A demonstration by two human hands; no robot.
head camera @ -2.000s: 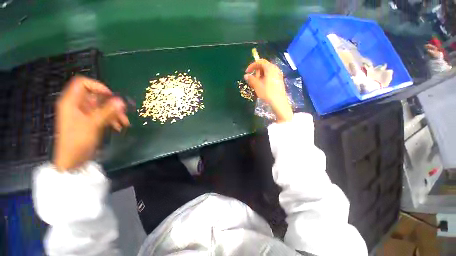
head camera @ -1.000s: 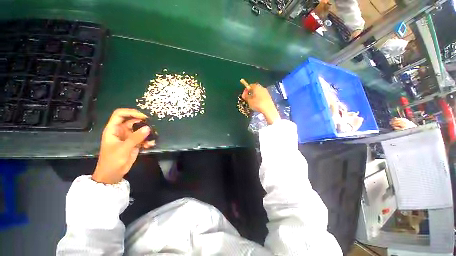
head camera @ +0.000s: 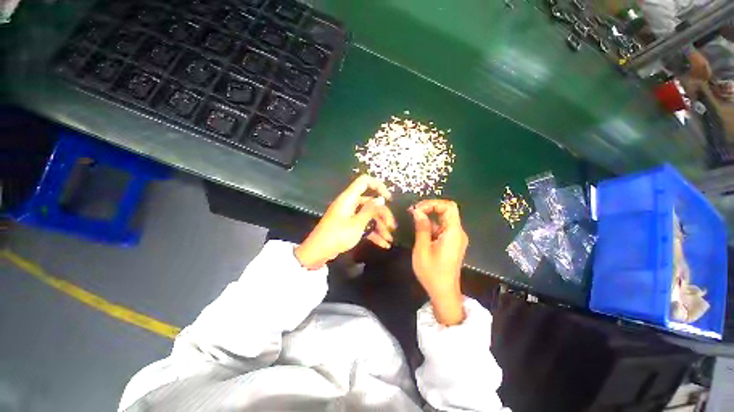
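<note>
My left hand (head camera: pixel 351 222) is at the bench's front edge, just below the large pile, with its fingers curled around a small dark housing (head camera: pixel 369 228) that is mostly hidden. My right hand (head camera: pixel 439 239) is close on its right, thumb and fingertips pinched together near the housing. Something tiny and dark shows at its fingertips, too small to name. I cannot make out the tweezers. The large pile of tiny pale gold and white pieces (head camera: pixel 408 156) lies on the green mat just beyond both hands.
A black blister tray (head camera: pixel 233 76) lies at left. A small gold-and-dark pile (head camera: pixel 513 208) and clear zip bags (head camera: pixel 555 233) lie at right, beside a blue bin (head camera: pixel 632 248) with pale items. A blue stool (head camera: pixel 92 191) stands at lower left. Another person's hand (head camera: pixel 698 66) shows at upper right.
My right hand has left the small pile and come beside my left hand. The yellowish strip at its fingers no longer shows. The view has swung left, showing more of the tray and the stool.
</note>
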